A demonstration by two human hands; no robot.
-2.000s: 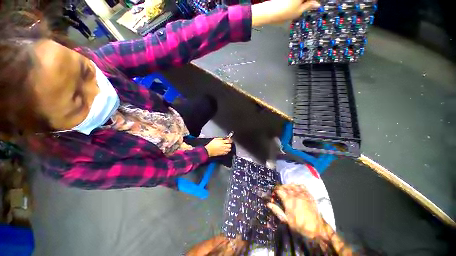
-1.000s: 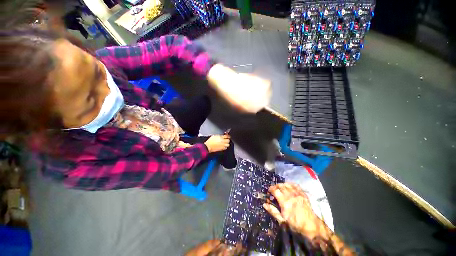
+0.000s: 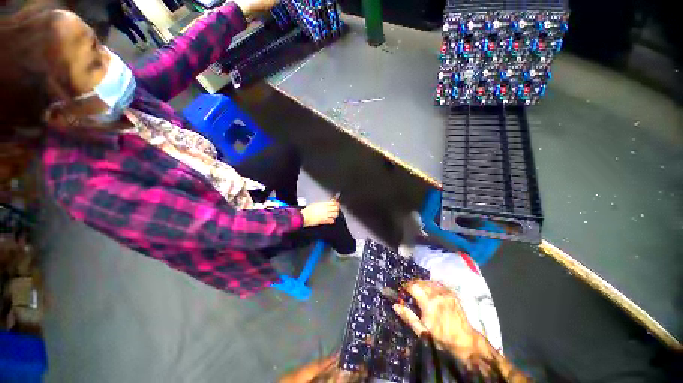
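A black circuit board panel [image 3: 368, 299] with rows of pale marks lies on my lap, over a white cover [image 3: 473, 292] with a red mark. My right hand [image 3: 438, 314] is over the panel's right side, fingers closed around a small dark hand cutter [image 3: 391, 294], mostly hidden, its tip close to the panel face. My left hand [image 3: 314, 371] is at the bottom edge of the picture by the panel's near left corner, partly cut off and covered by dark hair; its fingers are hidden, so its grip cannot be told.
A slotted black board rack [image 3: 490, 161] stands on the grey bench [image 3: 592, 172], with stacked boards [image 3: 498, 60] upright at its far end. A coworker in a plaid shirt [image 3: 161, 198] sits at left. Blue stool [image 3: 225, 127] beside the bench; another blue frame [image 3: 468, 238] under the rack end.
The coworker has leaned back left and moved an arm from the stacked boards to the far rack. My right hand and the cutter have shifted slightly over the panel.
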